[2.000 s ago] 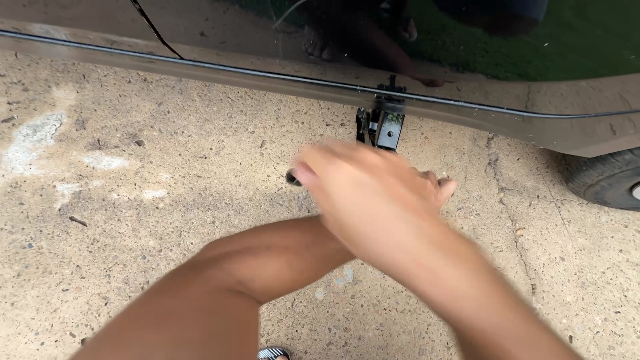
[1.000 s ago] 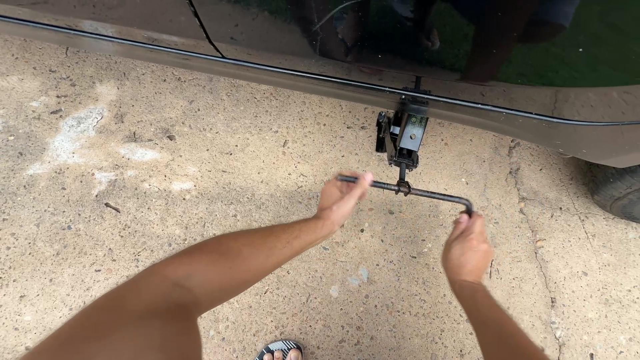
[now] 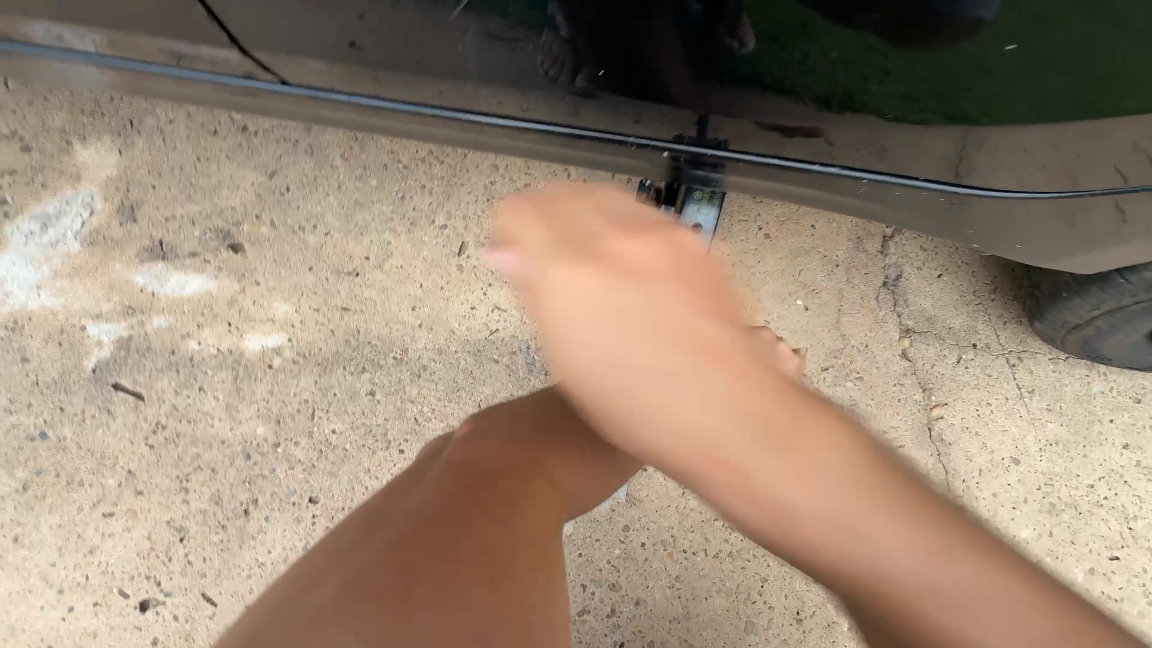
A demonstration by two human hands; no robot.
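Observation:
Crossed over my left forearm, my right hand (image 3: 621, 279) is blurred and curled in front of a car jack (image 3: 701, 205). The jack stands under the sill (image 3: 432, 112) of a dark car, and only its upper part shows. My left hand (image 3: 779, 351) lies behind my right wrist, with just some fingertips visible at the right. The crank handle seen a second ago is hidden by my hands and arms, so what each hand grips does not show.
A rear or front tyre (image 3: 1098, 315) touches the ground at the right. The concrete ground (image 3: 360, 297) has cracks, pale stains and small twigs. The glossy car door (image 3: 432, 45) reflects grass and feet.
My hands were apart on the crank handle, left hand at its left end and right hand at its bent right end. Now my right hand has crossed to the left over my left arm.

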